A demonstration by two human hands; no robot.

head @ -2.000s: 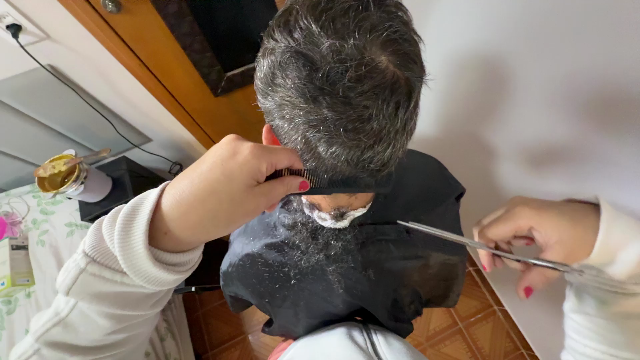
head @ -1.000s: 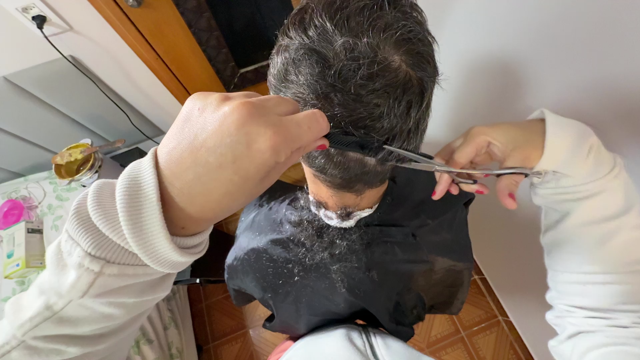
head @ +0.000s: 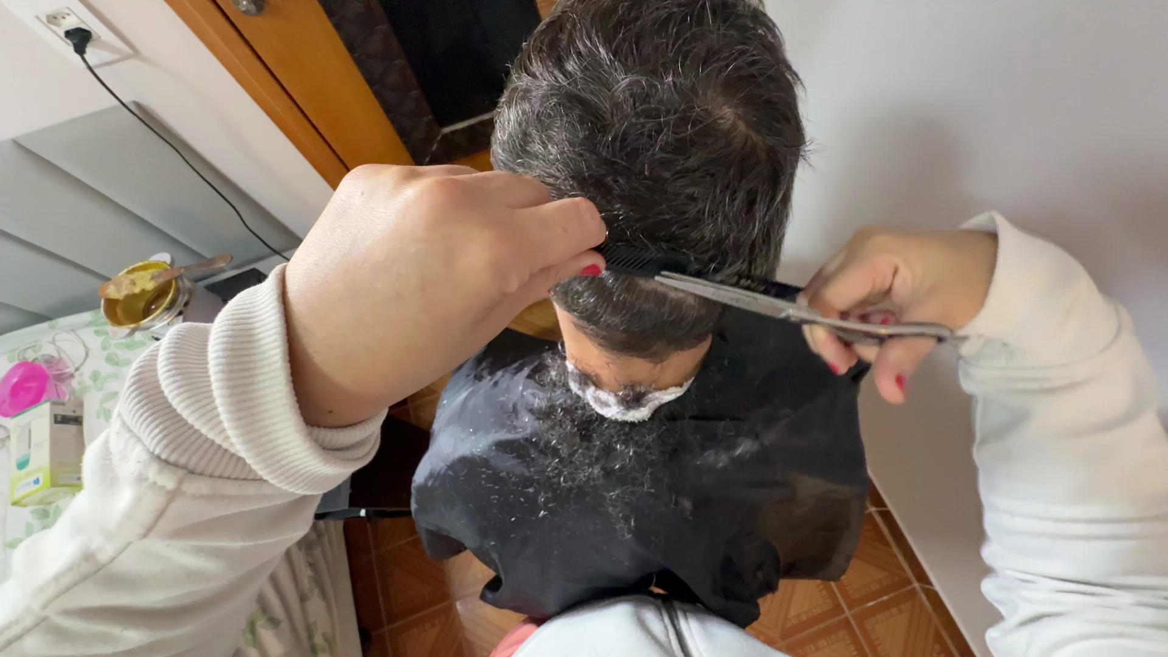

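Observation:
My left hand (head: 438, 274) pinches a black comb (head: 643, 261), which lies level against the short dark and grey hair (head: 657, 137) at the back of a seated person's head. My right hand (head: 890, 297) holds metal hair scissors (head: 757, 299) by the finger loops. Their blades look nearly closed together and lie along the comb's lower edge, tips pointing left. A black cape (head: 639, 493) covers the person's shoulders and bears many hair clippings. White material (head: 630, 401) rings the neck at the cape's collar. My left palm and most of the comb's left end are hidden.
At left, an open tub (head: 146, 301) with a wooden spatula stands near a patterned cloth (head: 91, 351) that bears a small box (head: 47, 452) and a pink object (head: 25, 389). A black cord (head: 173, 151) runs from a wall socket. A pale wall (head: 985, 119) rises at right.
The comb has moved up from the nape to higher on the back of the head. My right hand has brought the scissors from the right of the neck to the comb.

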